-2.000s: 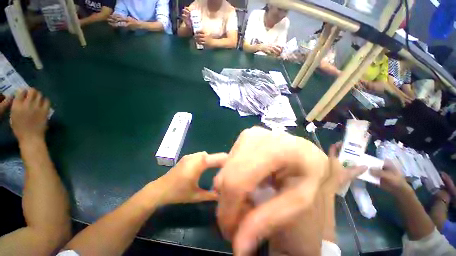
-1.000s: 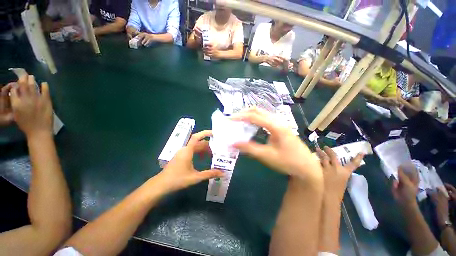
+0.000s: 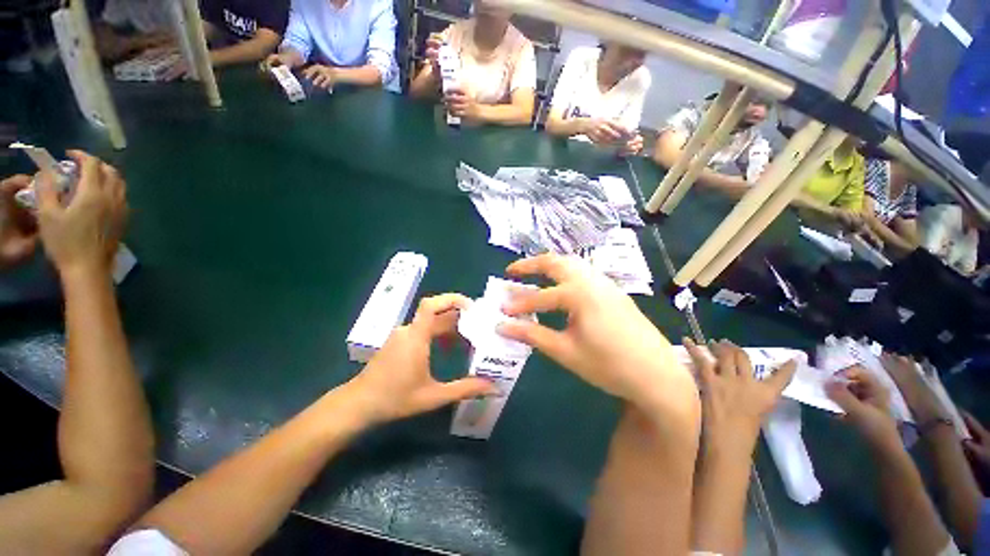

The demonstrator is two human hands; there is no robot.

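Note:
A narrow white carton (image 3: 489,386) with small dark print stands upright, slightly tilted, on the green table in front of me. My left hand (image 3: 418,364) grips its left side with thumb and fingers. My right hand (image 3: 570,315) is at the carton's top, fingers pressed on the white piece or flap there; whether this is leaflet or flap cannot be told. Another white carton (image 3: 388,306) lies flat on the table to the left of my left hand, ends shut.
A leaflet pile (image 3: 554,209) lies mid-table. A white wrapped product (image 3: 791,451) lies at right past the metal seam. Neighbours' hands (image 3: 738,396) work at right and at far left (image 3: 81,212). Pale posts (image 3: 754,206) stand at back right. Several people sit opposite.
The white piece above the carton has gone lower into its top, and my right hand has closed in on it. Two seconds ago my right hand was large and close to the camera.

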